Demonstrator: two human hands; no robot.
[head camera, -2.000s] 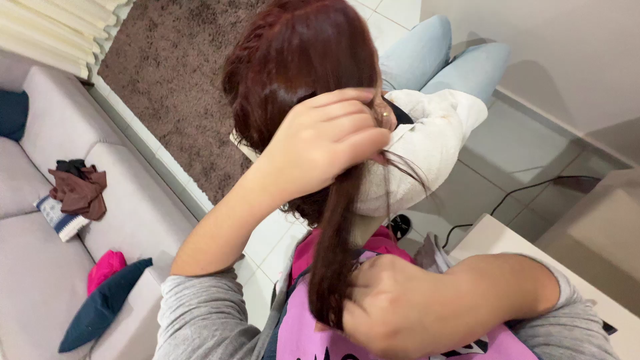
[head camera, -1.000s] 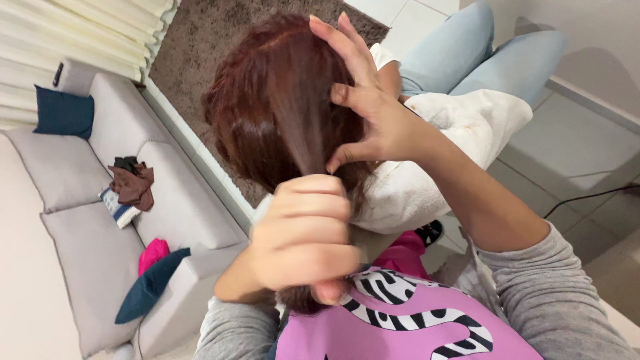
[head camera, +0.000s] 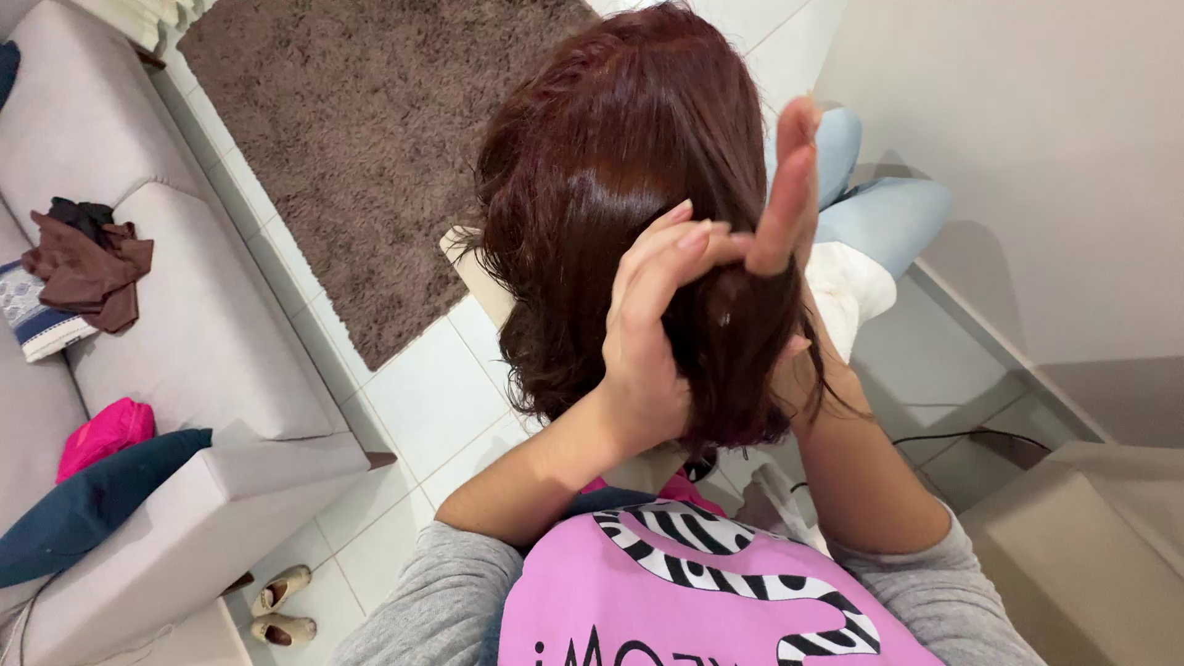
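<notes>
A seated person's long dark-red hair (head camera: 629, 176) hangs down the back of the head, in front of me. My left hand (head camera: 652, 324) lies against the hair at its middle, fingers bent and pointing to the upper right, their tips near my other hand. My right hand (head camera: 786, 203) is at the right side of the hair, some fingers raised and slightly blurred, the thumb lower down by the strands. Part of this hand is hidden behind hair. Whether either hand pinches a strand cannot be told. The person wears light blue jeans (head camera: 879, 222) and a white garment (head camera: 837, 287).
A light sofa (head camera: 222, 324) on the left holds a brown cloth (head camera: 102, 277), a pink item (head camera: 106, 435) and a dark blue cushion (head camera: 102, 509). Slippers (head camera: 282, 592) lie on the tiles beside a brown rug (head camera: 370, 139). A black cable (head camera: 971, 433) runs near a beige box-like piece (head camera: 1082, 536).
The gathered lock that my left hand gripped low down one second ago now hangs loose with the rest. My left hand has moved up onto the hair, and my right hand to its right side.
</notes>
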